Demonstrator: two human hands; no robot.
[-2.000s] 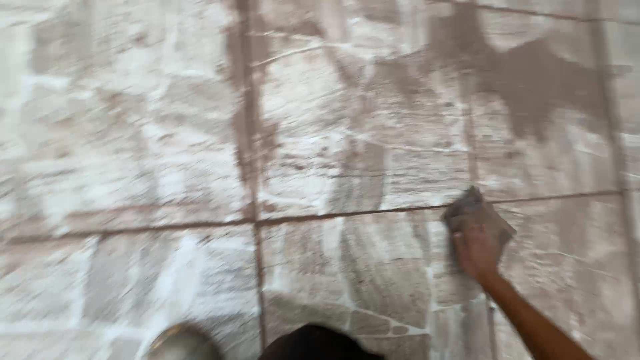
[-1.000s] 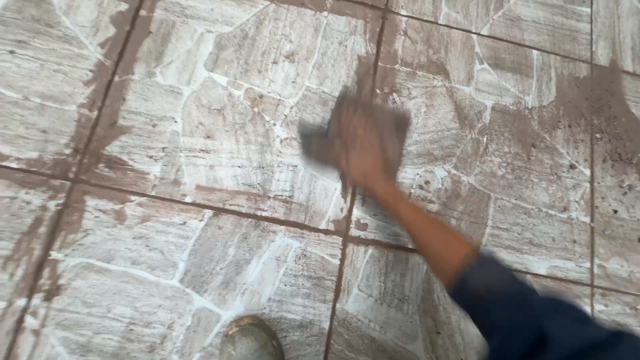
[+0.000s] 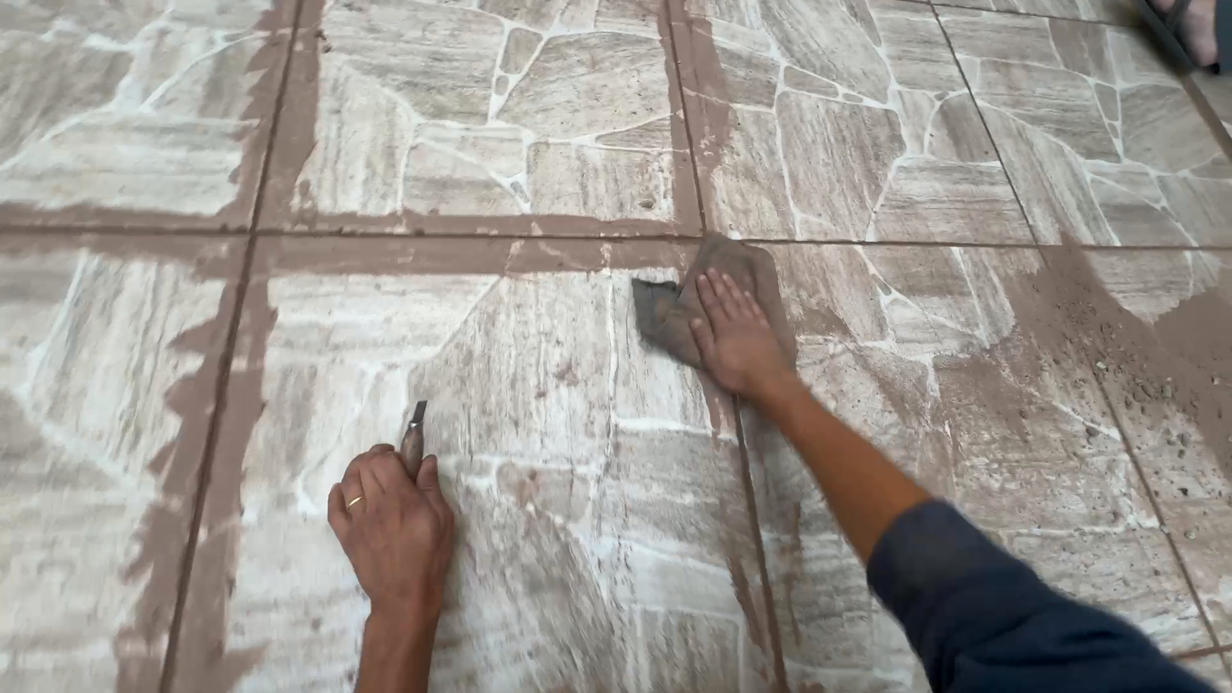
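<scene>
My right hand (image 3: 741, 342) lies flat on a grey-brown cloth (image 3: 760, 274), pressing it to the tiled floor just below a crossing of two joints. My left hand (image 3: 395, 515) is closed around the worn handle of a small bladed tool (image 3: 414, 443), its short dark blade pointing away from me over a stone-patterned floor tile (image 3: 520, 385). Reddish-brown grout (image 3: 462, 255) fills the joints and is smeared in bands along their edges. A ring is on a finger of my left hand.
A wide smear of brown grout with loose crumbs (image 3: 1150, 385) covers the tiles at the right. Part of a person's foot (image 3: 1198, 34) in a dark sandal shows at the top right corner.
My left hand with the bladed tool has come into view. My right hand is still on the cloth, at a different part of the floor. The view has shifted strongly.
</scene>
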